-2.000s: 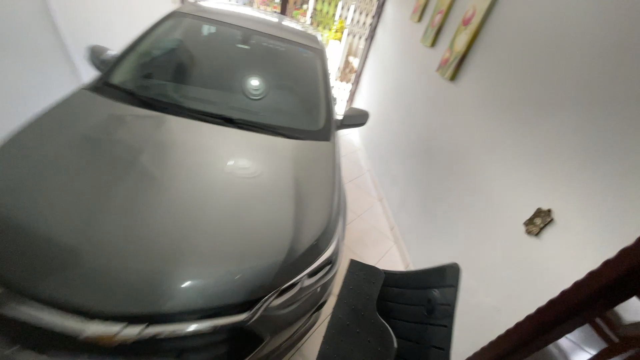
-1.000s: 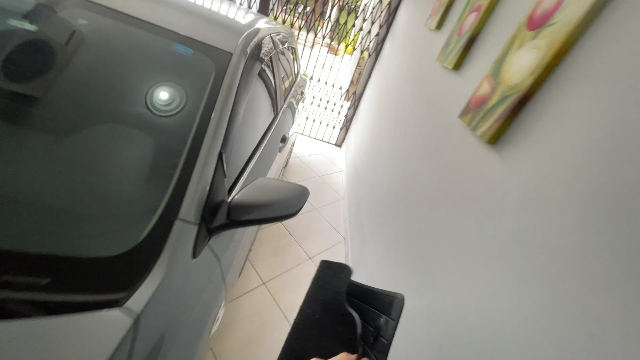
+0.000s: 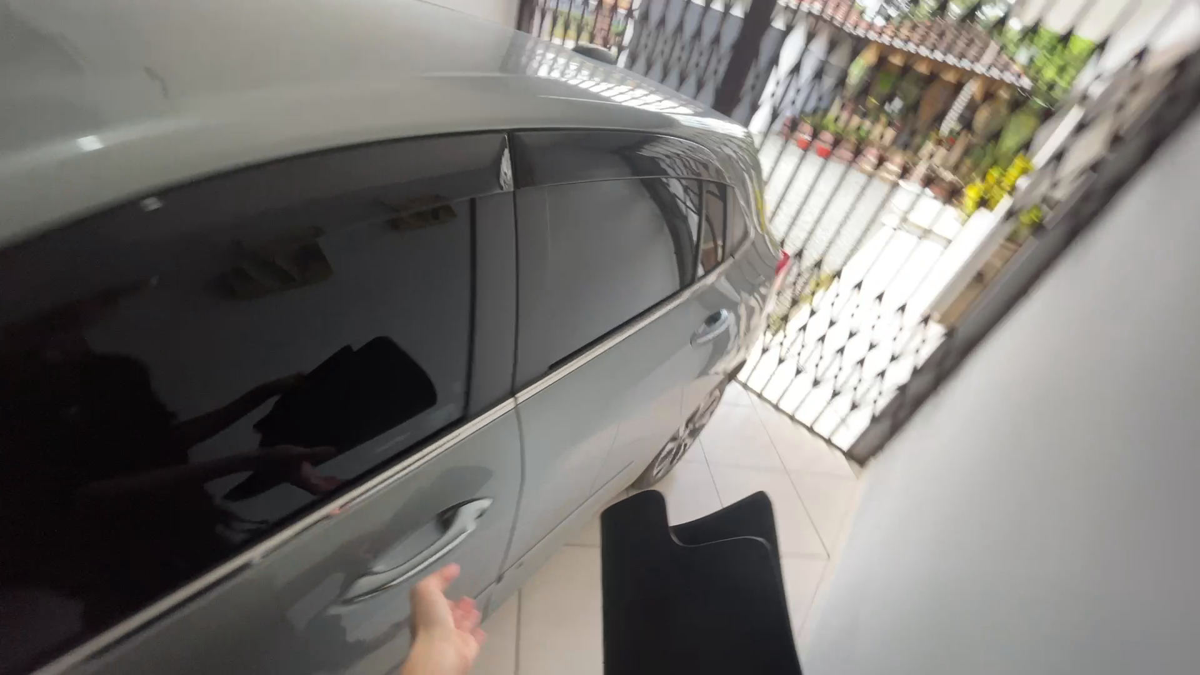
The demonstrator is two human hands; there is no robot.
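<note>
My left hand (image 3: 442,623) rises from the bottom edge, just below the chrome-trimmed door handle (image 3: 422,551) of a grey car. Its thumb and fingers are apart, with nothing held, and a small gap seems to lie between hand and handle. To its right, black car floor mats (image 3: 698,591) stand up from the bottom edge, one overlapping another. Whatever supports them is below the frame, and my right hand is not visible. The dark front side window (image 3: 281,309) reflects a person's arms and the mats. The car door (image 3: 450,506) is closed.
A rear door handle (image 3: 711,326) and rear wheel (image 3: 689,436) are farther along the car. Pale floor tiles (image 3: 741,441) run between the car and the white wall (image 3: 1041,450) on the right. A metal lattice gate (image 3: 844,347) stands behind, with potted plants (image 3: 844,148) beyond.
The view has moved from the car's front along its side to the doors. My left hand has come into view near the handle. The mats remain low in the frame.
</note>
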